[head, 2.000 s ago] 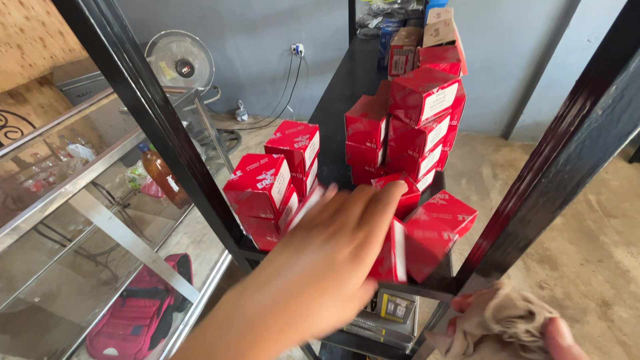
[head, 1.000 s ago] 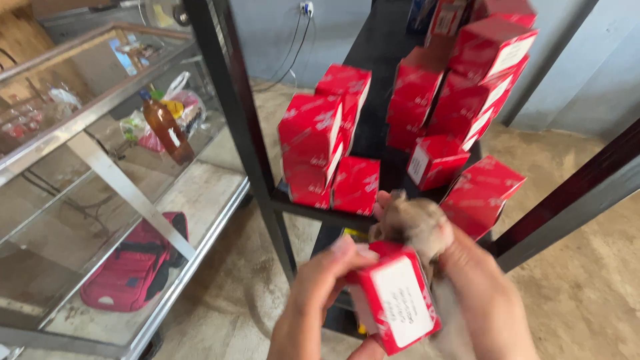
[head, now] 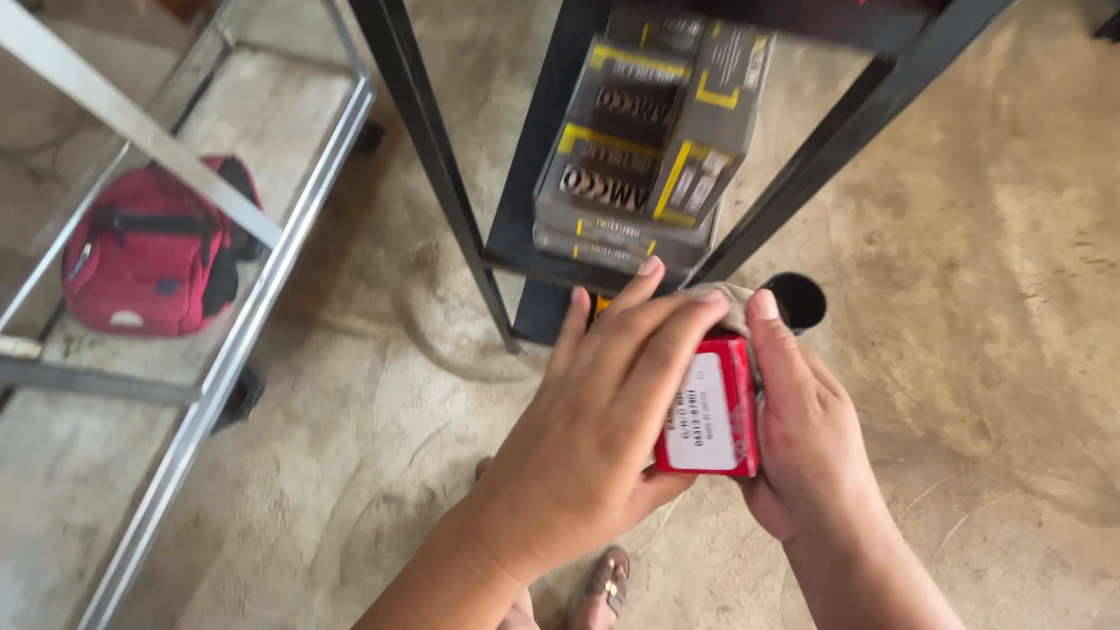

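Observation:
A small red cardboard box point(head: 709, 411) with a white printed label is held between my two hands, in front of the black shelf rack. My left hand point(head: 612, 394) spans its left side and top, the thumb beneath. My right hand point(head: 809, 429) grips its right side and presses a beige cloth point(head: 731, 302) to the far end of the box. Most of the cloth is hidden behind the fingers and the box.
Grey and yellow Amcco boxes point(head: 626, 166) lie stacked on a lower level of the black metal rack point(head: 429, 149). Right of it on the concrete floor stands a black round container point(head: 796, 302). To the left, a glass display case point(head: 289, 254) holds a pink backpack point(head: 144, 249).
Two seconds ago my left hand was among the red boxes on the shelf; now it holds one with my right hand and the cloth. The view has swung down.

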